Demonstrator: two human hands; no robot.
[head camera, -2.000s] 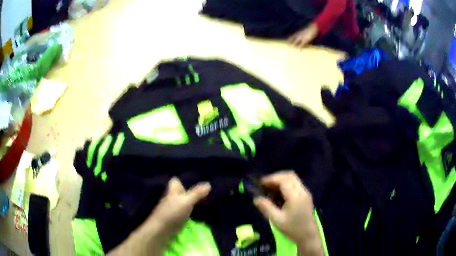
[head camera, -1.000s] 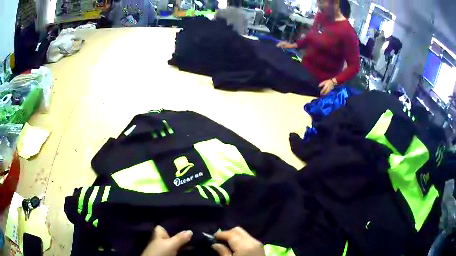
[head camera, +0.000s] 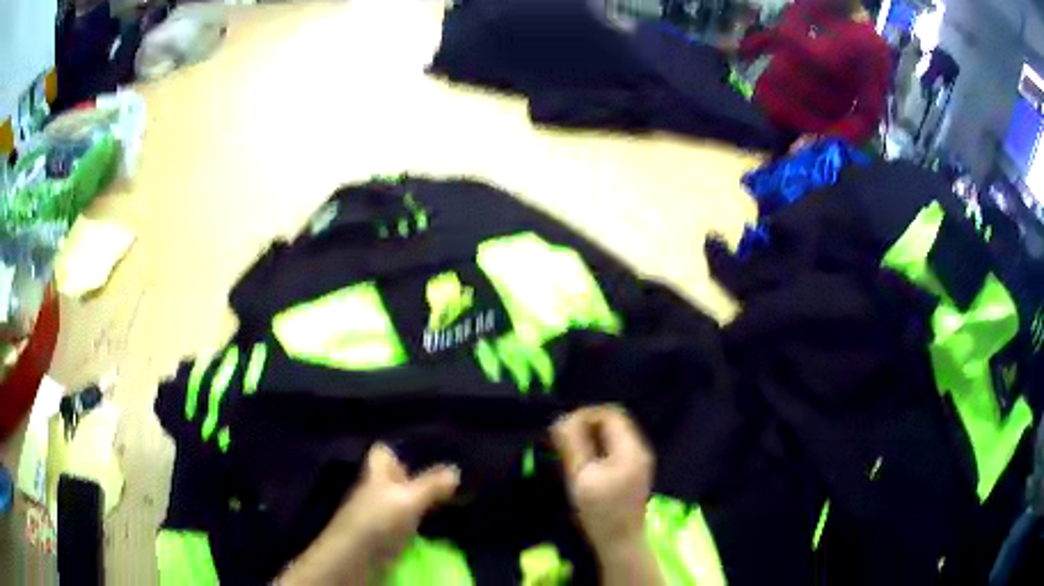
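A black garment with neon-green blocks (head camera: 309, 429) lies spread in front of me, its logo panel (head camera: 452, 303) facing up. Green stripes show at its left side and below the panel. More green cloth and a second yellowish hat logo show at the lower edge. My left hand (head camera: 387, 509) holds black cloth between thumb and fingers at lower centre. My right hand (head camera: 607, 475) is just right of it over the same cloth, fingers curled. Blur hides whether it holds a tool or cloth. A small green mark shows between the hands.
A black and green garment pile (head camera: 847, 332) is at right, with blue material (head camera: 807, 172) behind it. Dark cloth (head camera: 618, 74) and a person in red (head camera: 819, 74) are across the table. Phone (head camera: 80, 527), keys (head camera: 80, 403), red tray (head camera: 29, 361) and plastic bags (head camera: 69, 172) are at left.
The view has tilted down, so the hands and garment sit higher. The metal tool tip seen at my right hand a second ago no longer shows. My right hand is farther from my left.
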